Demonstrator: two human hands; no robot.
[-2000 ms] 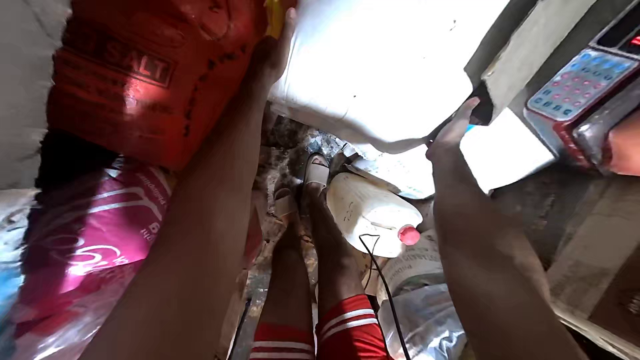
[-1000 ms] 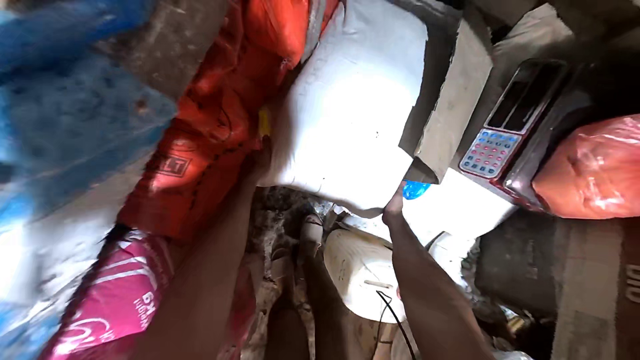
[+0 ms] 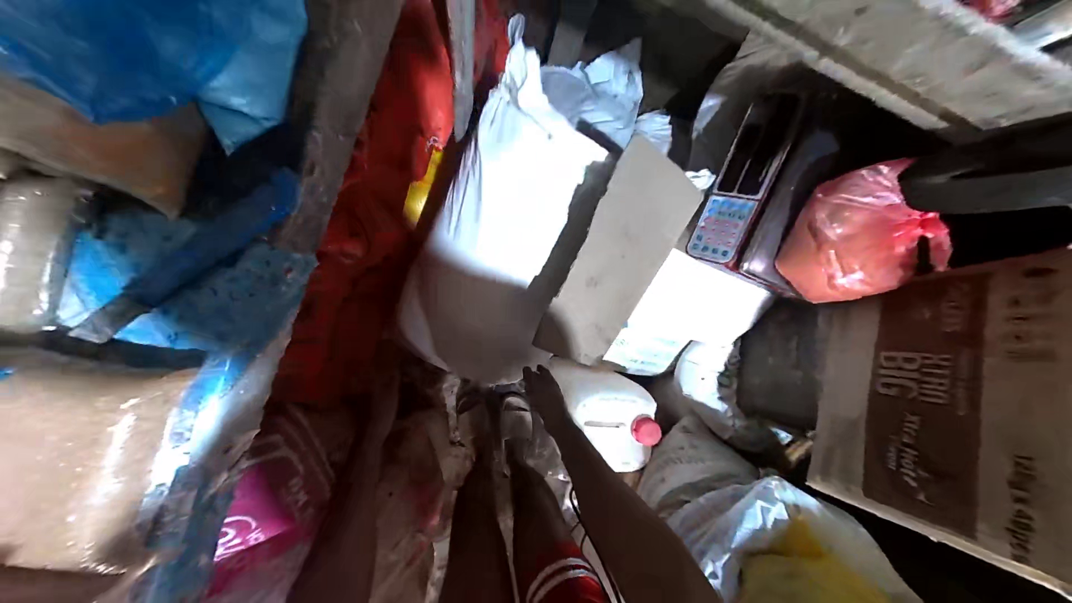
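A bulging white sack (image 3: 511, 209) leans in the middle, between red sacks and a grey cardboard flap (image 3: 628, 243); its lower part is shaded and blurred. My right hand (image 3: 544, 392) is at the sack's lower right corner, fingertips against or just beside it; its grip is unclear. My left forearm reaches up along the sack's left side, and my left hand (image 3: 392, 356) is lost in dark shadow there. Just right of my right hand lies a white plastic jerrycan (image 3: 607, 410) with a red cap. A red sack (image 3: 343, 276) with a yellow patch stands left of the white one.
A digital weighing scale (image 3: 729, 218) and a knotted pink plastic bag (image 3: 854, 234) lie to the right, above a cardboard box (image 3: 938, 402). Clear and grey bags crowd the lower right. A ledge with blue plastic (image 3: 167, 59) and packets runs along the left. My feet are below the white sack.
The white sack, in both my hands' reach before, now shows its gathered upper end. My right hand has moved from higher on its right edge to the lower corner. The view has shifted widely.
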